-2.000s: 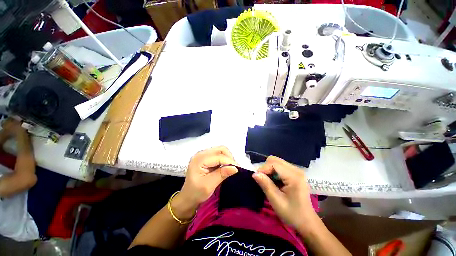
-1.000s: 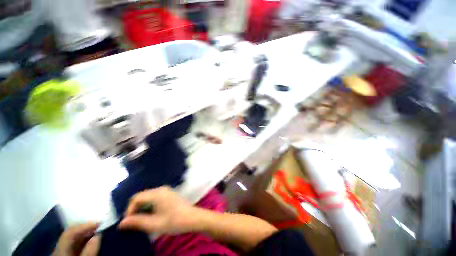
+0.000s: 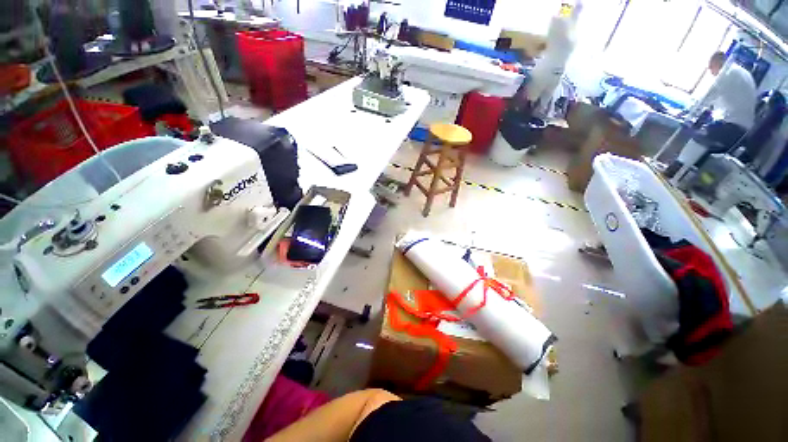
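Neither of my hands is in view; only my right forearm and dark sleeve show at the bottom edge. A stack of overlapping dark cloth pieces [image 3: 149, 380] lies at the lower left, under and beside the white Brother sewing machine [image 3: 186, 226]. The needle area is at the lower left. Small snips with red handles [image 3: 233, 300] lie on the white table [image 3: 259, 341], right of the cloth stack. What my hands hold cannot be seen.
A black phone [image 3: 311, 233] lies in a tray at the machine's right end. A cardboard box [image 3: 410, 354] with a white roll and red ribbon stands on the floor. Beyond are a wooden stool [image 3: 450, 134], a white tub [image 3: 635, 250] and a person at the far right.
The view has swung right, away from the table's left part. Both hands, earlier together on a dark cloth piece, have left the picture. The stack and snips now show at the left.
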